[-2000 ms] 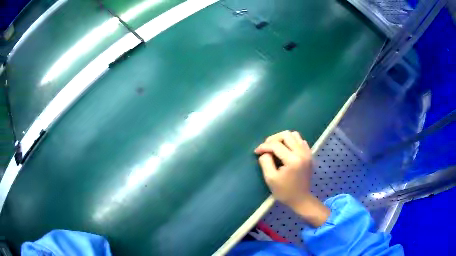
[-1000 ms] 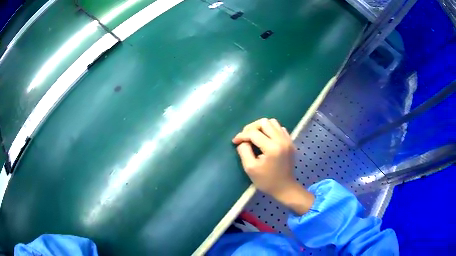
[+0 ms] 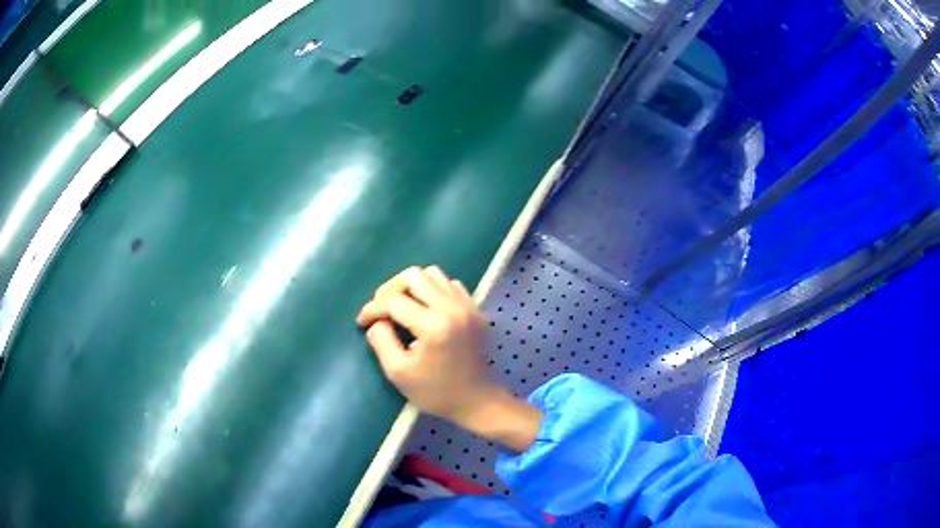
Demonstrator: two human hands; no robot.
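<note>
My right hand [image 3: 438, 345] rests on the near edge of the glossy green bench surface [image 3: 258, 278], over the pale beige edge strip [image 3: 518, 232]. Its fingers are curled with the thumb towards the index finger, and no object shows in it. The blue smock sleeve [image 3: 618, 449] covers the forearm. My left hand is not in the picture.
Two small dark pieces [image 3: 410, 95] and a small white piece [image 3: 308, 47] lie on the green surface at the top. A white rail [image 3: 64, 211] runs at the left. A perforated metal panel [image 3: 577, 320], metal framing and blue curtains [image 3: 845, 402] are at the right.
The view has turned to the right, so the bench and my right hand appear further left. The left sleeve has gone out of view. My right hand keeps its pose on the bench edge.
</note>
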